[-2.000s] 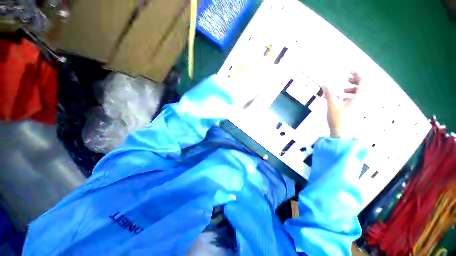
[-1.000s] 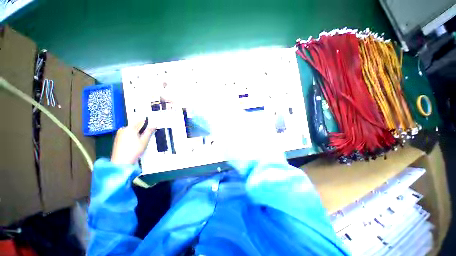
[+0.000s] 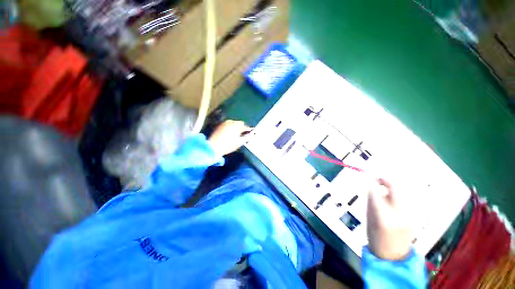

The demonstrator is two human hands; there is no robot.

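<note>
A white panel (image 3: 395,152) with rectangular cutouts and small holes lies slanted on the green bench. My left hand (image 3: 230,136) is at the panel's left corner, fingers at its edge; whether it holds anything is not clear. My right hand (image 3: 389,220) is over the panel's right part, blurred, with its fingers bent. A red wire (image 3: 339,162) runs from its fingertips across the large central cutout. A thin dark line with dark pieces at its ends lies across the panel above that cutout.
A blue tray (image 3: 273,70) of small silvery parts stands beyond the panel's left corner. Red wire harnesses (image 3: 471,245) and orange-yellow ones (image 3: 500,276) lie at lower right. Brown cartons (image 3: 180,51), a pale-yellow strip (image 3: 209,68), clear plastic bags (image 3: 147,138) and red bags (image 3: 53,84) are at left.
The view has swung round and back. My left hand is now at the panel's left corner. My right hand now has a red wire, which did not show over the panel before.
</note>
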